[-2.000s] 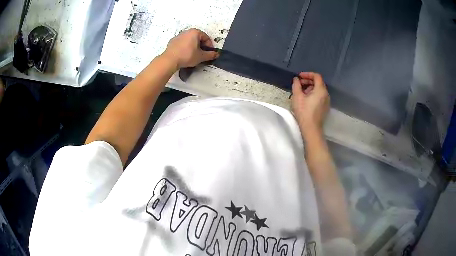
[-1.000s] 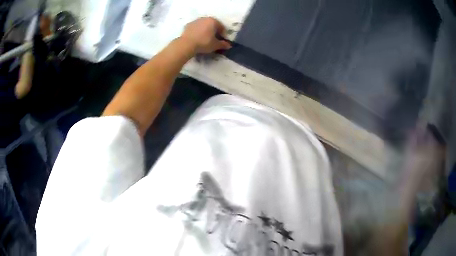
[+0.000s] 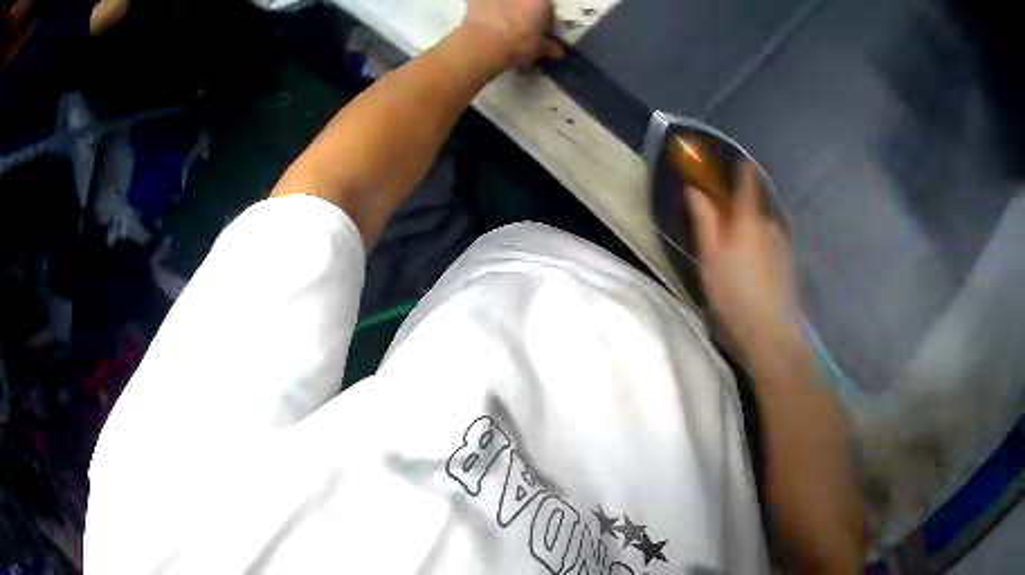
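Note:
A large dark grey garment panel (image 3: 854,124) with a raised seam line lies on the table, its darker edge band (image 3: 607,99) along the side nearest me. My left hand (image 3: 517,28), near the top edge of the picture, pinches the corner end of this band. My right hand (image 3: 742,253), slightly blurred, grips the orange-brown handle of the steam iron (image 3: 668,191). The iron's pointed tip rests on the band, pointing up and left. The iron's underside and the band beneath it are hidden.
The stained pale table edge (image 3: 573,146) runs diagonally in front of my body. A thin light-blue line (image 3: 832,365) trails beside my right forearm. A blue curved part (image 3: 989,494) is at the lower right. Dark floor with blurred cloth pieces is at the left; a person's hand (image 3: 109,11) shows top left.
My right hand has come back from the far right with the iron, now on the band. My left hand still pinches the corner. The view has shifted, so the panel sits higher.

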